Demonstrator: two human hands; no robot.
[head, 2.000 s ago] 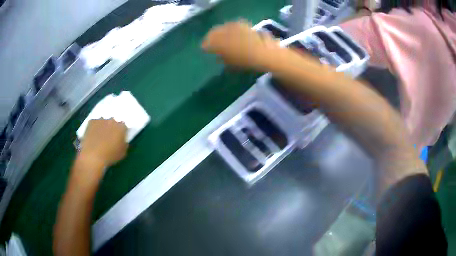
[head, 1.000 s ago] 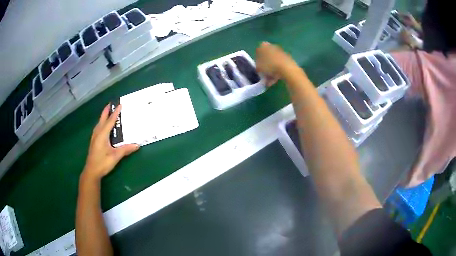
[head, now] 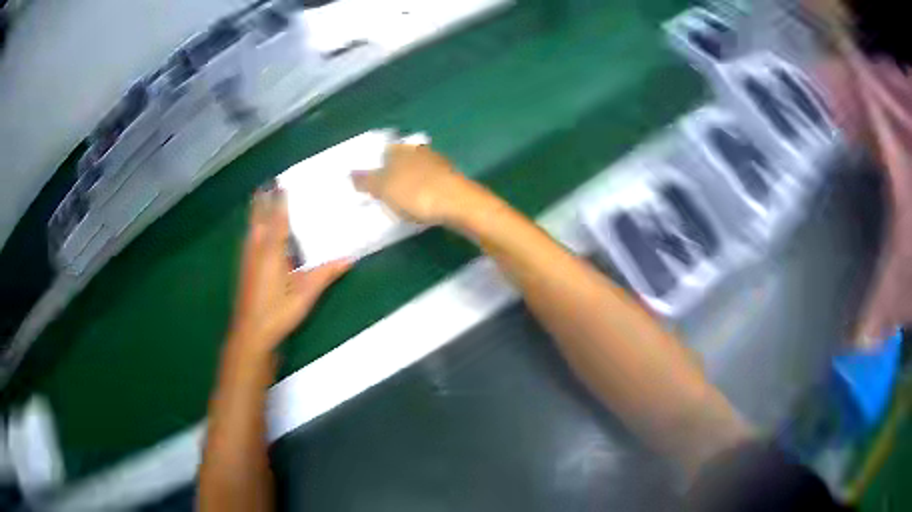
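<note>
A white carton lies on the green belt in front of me, with a dark strip at its left end. My left hand holds that end, fingers at the far side and thumb along the near edge. My right hand is on the carton's right end, fingers bent over it. The fingers hide that opening, and blur hides whether a tray is inside. No separate tray shows on the belt beside the carton.
White trays with dark parts stand along the near bench at right. Stacked trays and white papers are on the far ledge. A white block is at lower left. A person in pink and a blue stool are at right.
The tray that my right hand touched on the belt no longer shows separately. My right hand has moved left to the carton's end. The view has shifted, and my left hand still holds the carton.
</note>
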